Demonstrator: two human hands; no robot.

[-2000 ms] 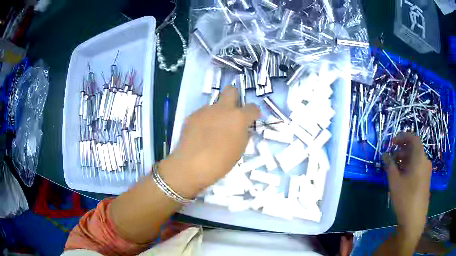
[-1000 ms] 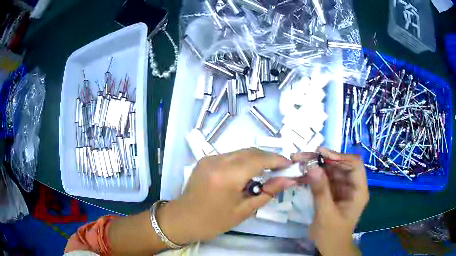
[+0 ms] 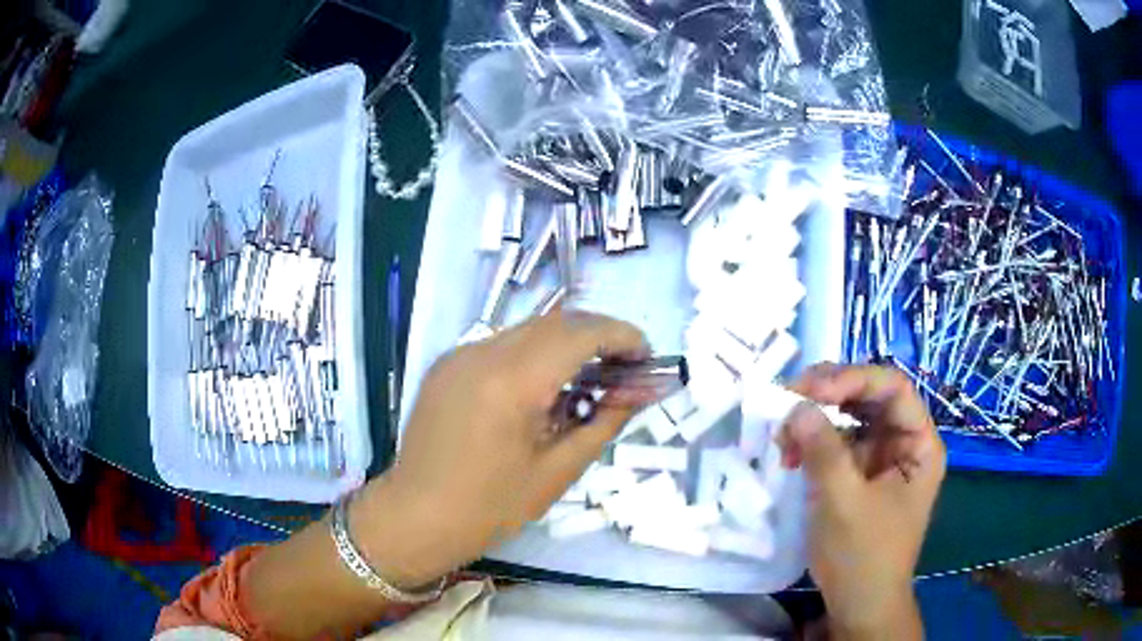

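Note:
My left hand [image 3: 520, 407] is over the near left part of the large white tray [image 3: 820, 501]. It holds a silver metal tube [image 3: 639, 372] pointing right, its dark end outward; another round end shows in the palm. My right hand [image 3: 870, 463] is over the tray's right edge and pinches a white sleeve [image 3: 774, 402] pointing left, with a bit of a thin piece showing at its right. The tube and sleeve are apart. Loose white sleeves [image 3: 648, 503] lie below the hands. More metal tubes [image 3: 626, 207] lie at the tray's far part.
A small white tray [image 3: 259, 476] with rows of finished units [image 3: 263, 407] stands left. A blue tray [image 3: 1090, 457] heaped with wired inner pieces [image 3: 989, 301] is right. A clear plastic bag [image 3: 701, 75] of tubes covers the far end. A phone [image 3: 351, 48] with a beaded strap [image 3: 407, 190] lies far left.
My right hand came from the blue tray to my left hand, then moved slightly right with the sleeve. My left hand drew back left, its tube now pointing right.

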